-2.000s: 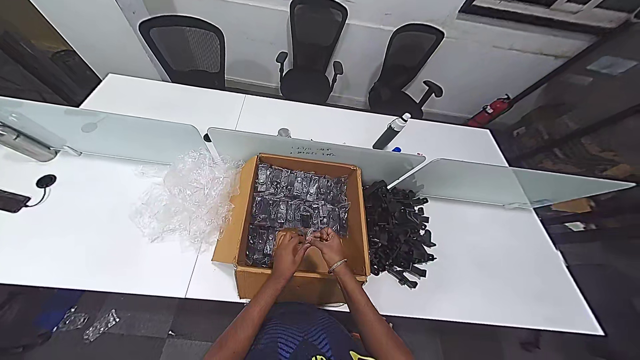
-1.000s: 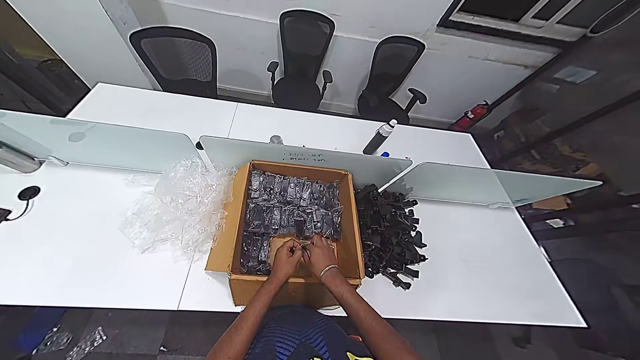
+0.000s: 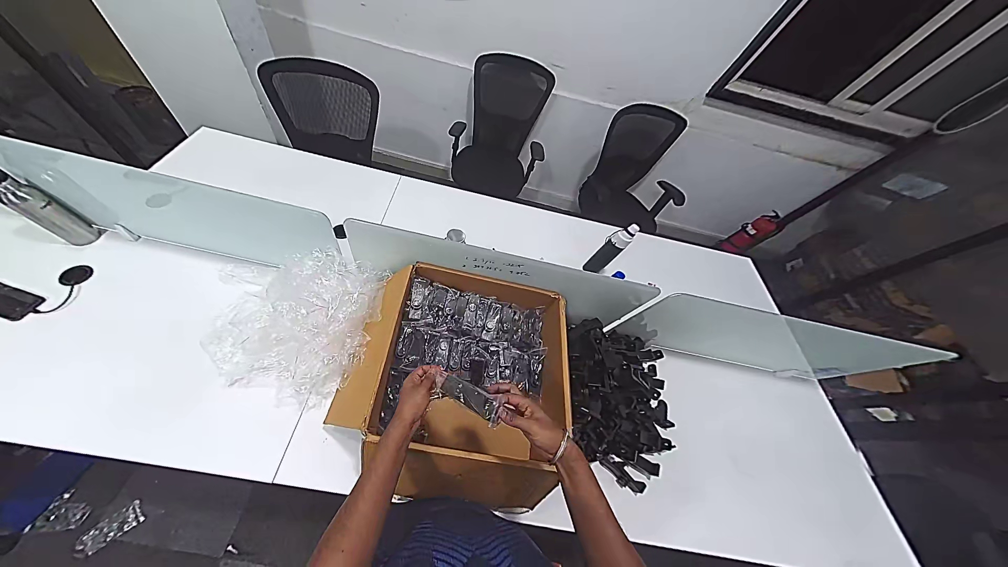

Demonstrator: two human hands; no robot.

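Over an open cardboard box [image 3: 465,480] my two hands hold a clear plastic bag with a black part in it [image 3: 470,395]. My left hand [image 3: 417,394] pinches the bag's left end, and my right hand [image 3: 529,417] grips its right end. Rows of bagged black parts [image 3: 472,339] fill the far and left portions of the box; bare cardboard shows below my hands. Left of the box lies a heap of clear plastic bags [image 3: 299,323]. A pile of loose black plastic parts [image 3: 618,402] touches the box's right side.
Frosted glass dividers [image 3: 787,335] cross the white table [image 3: 142,354] behind the box. A dark bottle with a white cap [image 3: 610,248] stands beyond them. At the far left are a steel bottle [image 3: 51,209] and a black device with a cable [image 3: 20,302]. Office chairs [image 3: 500,126] stand opposite.
The hands were close together low over the box; now they are farther apart, with the bagged part stretched between them and plainly visible.
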